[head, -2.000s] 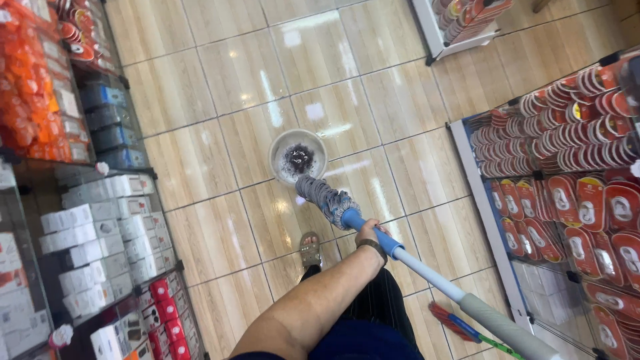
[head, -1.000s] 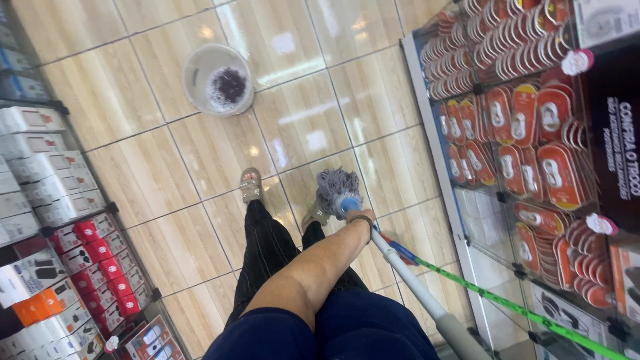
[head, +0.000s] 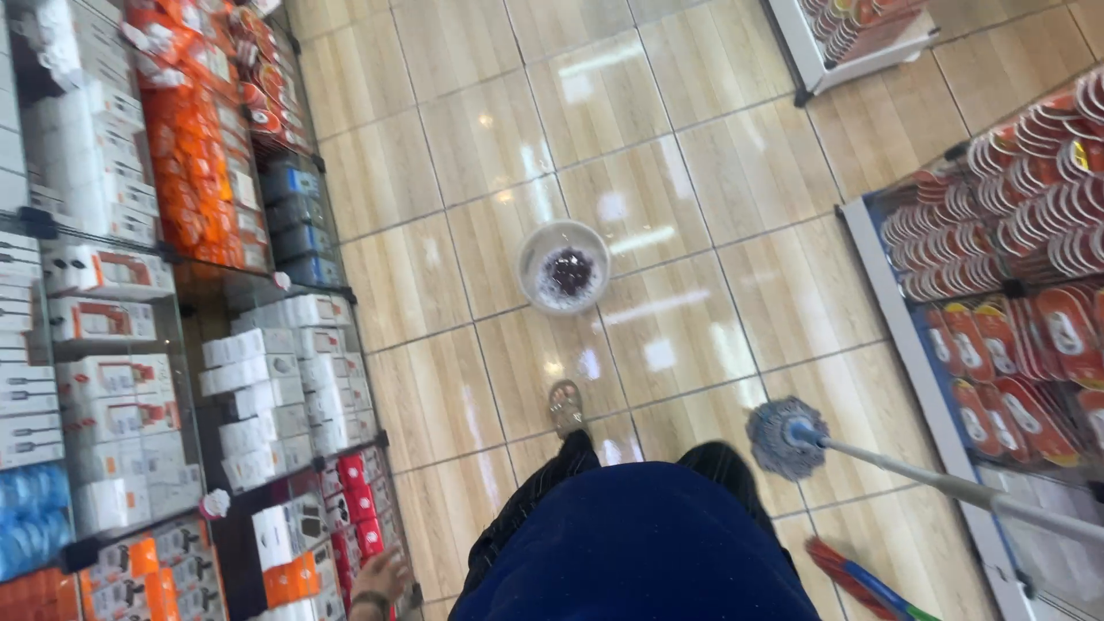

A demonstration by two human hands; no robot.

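Observation:
My left hand point(head: 381, 576), with a band at the wrist, is at the lower left beside the red boxes point(head: 360, 504). Its fingers look apart, with nothing visible in them. My right hand is out of view. A round string mop with a blue collar point(head: 788, 437) rests its grey head on the tiled floor at the right, and its pale handle point(head: 957, 487) runs out past the right edge. A whitish bucket point(head: 564, 267) holding dark, foamy liquid stands ahead of my sandalled foot point(head: 566, 405).
Glass shelves of boxed goods point(head: 259, 371) and orange packets point(head: 194, 164) line the left. A white-framed display point(head: 906, 371) of red-carded packs stands at right, another display corner point(head: 849, 69) beyond. Red broom bristles point(head: 849, 578) lie near the mop. The floor tiles are shiny.
My left hand, earlier around the mop near its blue collar, has let go and moved to the left shelves. The mop head now lies farther right of my legs.

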